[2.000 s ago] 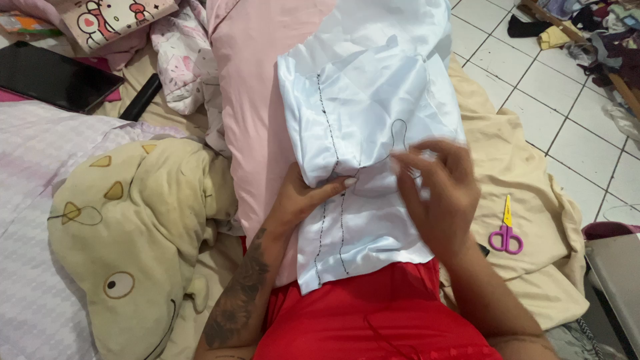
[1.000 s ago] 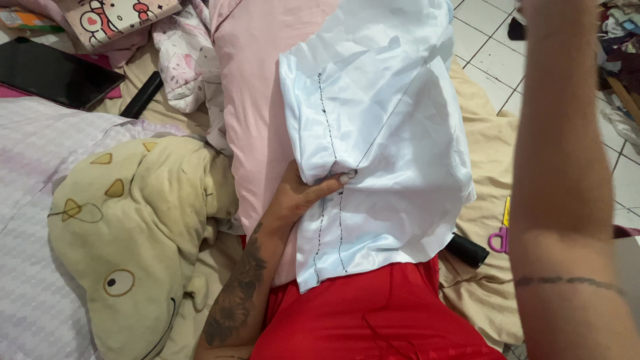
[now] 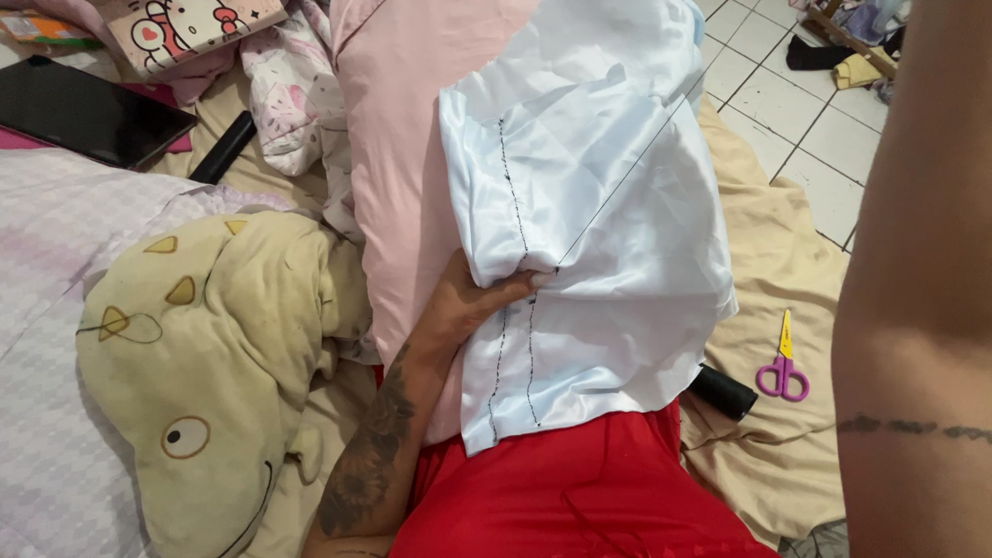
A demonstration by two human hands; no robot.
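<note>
A light blue satin fabric lies over a pink pillow on my lap. My left hand pinches a fold of the satin, thumb on top, at its left part. Rows of black stitches run above and below the thumb. From a point just beside the thumbnail, a taut black thread stretches up to the right. My right forearm fills the right edge of the view, raised; the right hand is out of frame, so what it holds is hidden.
Purple-handled scissors and a black cylinder lie on beige cloth at right. At left are a plush toy, a dark tablet or phone, another black cylinder and a printed box. Floor tiles show beyond.
My right hand, near the satin two seconds ago, has moved up and out of view. The thread now runs taut. The left hand keeps its hold.
</note>
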